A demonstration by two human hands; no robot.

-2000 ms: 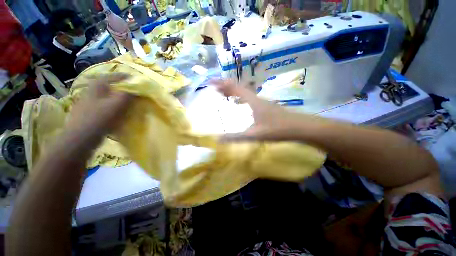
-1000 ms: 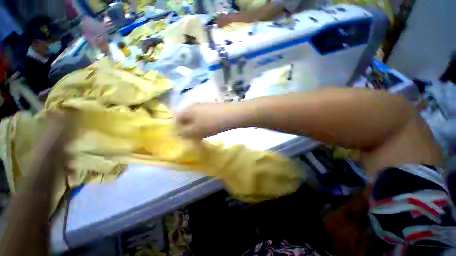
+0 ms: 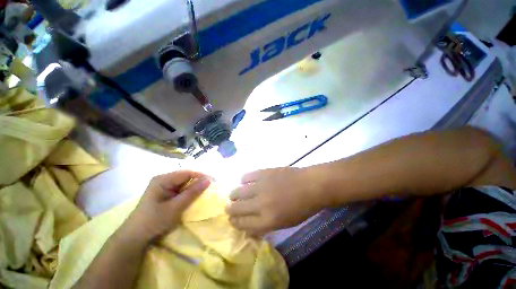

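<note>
A yellow garment piece [image 3: 195, 242] lies over the front of the machine bed and hangs towards me. My left hand [image 3: 170, 203] grips its upper edge between thumb and fingers, just in front of the needle area. My right hand [image 3: 271, 200] rests on the fabric to the right with its fingers curled; glare hides its fingertips, so I cannot tell if it pinches the cloth. The white sewing machine [image 3: 237, 73] with "JACK" lettering stands over the bed. The presser foot and needle are lost in the lamp glare.
Blue thread snips [image 3: 297, 107] lie on the bed behind my right hand. Dark-handled scissors [image 3: 457, 59] lie at the far right corner. A pile of yellow garment pieces [image 3: 34, 169] is at the left. A ruler strip [image 3: 317, 234] runs along the front table edge.
The view has moved much closer to the machine head. Both hands have come together in front of the needle area with the yellow piece, which was spread between them over the table front.
</note>
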